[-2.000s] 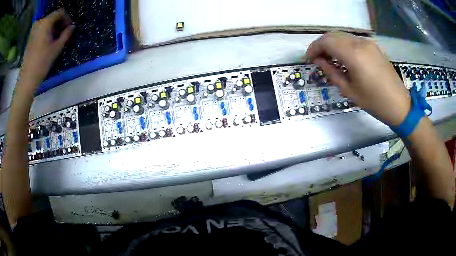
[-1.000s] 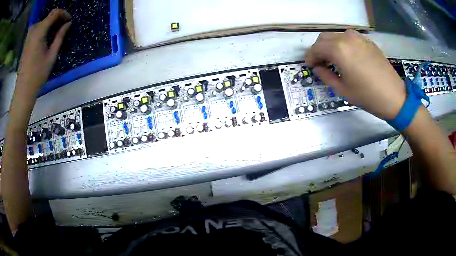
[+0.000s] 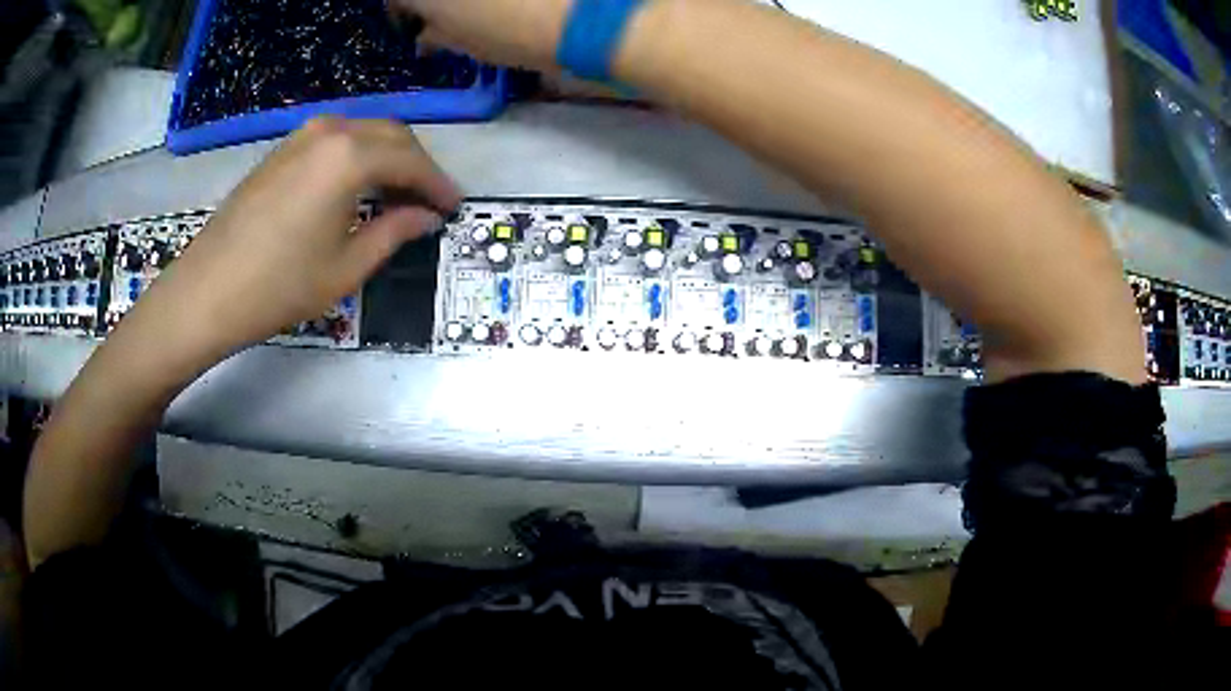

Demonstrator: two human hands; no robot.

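Observation:
My left hand [image 3: 317, 203] is over the panel row, thumb and forefinger nearly together at the upper left corner of the middle PCB panel [image 3: 621, 297]. Whether they hold a small part cannot be told. That panel carries several yellow-topped transformers [image 3: 577, 235], round capacitors and blue capacitors [image 3: 655, 298]. My right hand [image 3: 479, 20] reaches across to the right part of the blue bin [image 3: 324, 122] of small black parts. It is partly cut off by the top edge and its fingertips are blurred. The blue wrist strap [image 3: 594, 37] is on my right wrist.
More panels lie left [image 3: 51, 290] and right [image 3: 1206, 335] along the pale rail [image 3: 567, 412], with black spacers [image 3: 401, 297] between them. The white foam tray [image 3: 999, 74] is behind my right forearm, with yellow-topped blocks [image 3: 1050, 8] at its top. A green object [image 3: 115, 16] is at the far upper left.
My left hand has moved from the blue bin down to the panels. My right hand has moved from the right-hand panel up and left to the bin. The view has shifted left.

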